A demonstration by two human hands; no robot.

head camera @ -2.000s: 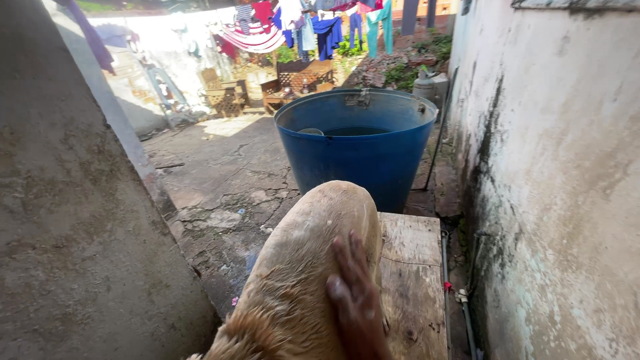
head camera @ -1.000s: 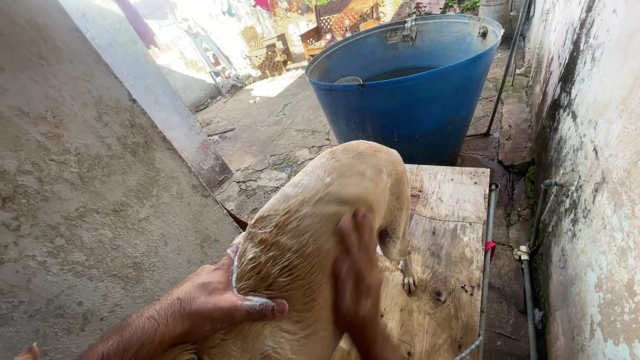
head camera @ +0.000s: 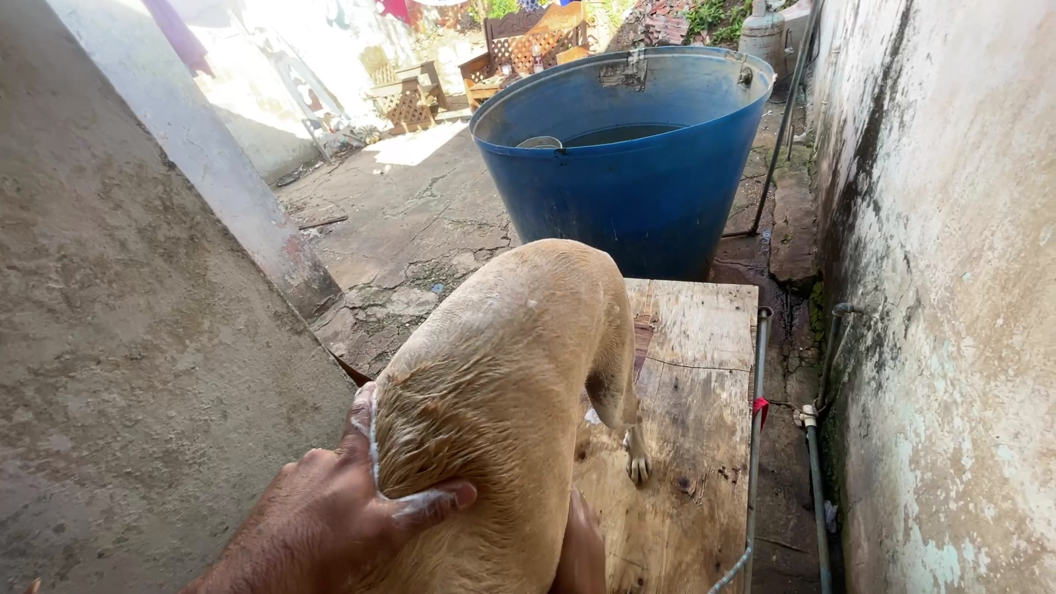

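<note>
A tan dog (head camera: 511,379) with wet, ruffled fur stands on a weathered plywood tabletop (head camera: 693,412), its rump towards the blue tub and one hind paw (head camera: 636,455) showing on the wood. My left hand (head camera: 363,487) lies spread against the left side of its back, thumb across the fur, with white lather on the thumb and index finger. Low on the dog's right side is my right hand (head camera: 582,544), mostly hidden beneath the flank, so its fingers cannot be made out. The dog's head is out of view.
Beyond the table stands a large blue tub (head camera: 619,190) with water inside and a small container (head camera: 540,143) at its rim. A rough wall (head camera: 949,289) rises on the right, a concrete partition (head camera: 148,330) on the left. Pipes (head camera: 817,495) run beside the table; wooden furniture (head camera: 528,45) stands farther back.
My right hand has moved down from the dog's back to beneath its flank. My left hand, out of sight in the earliest frame, rests on the dog's left side in the later two.
</note>
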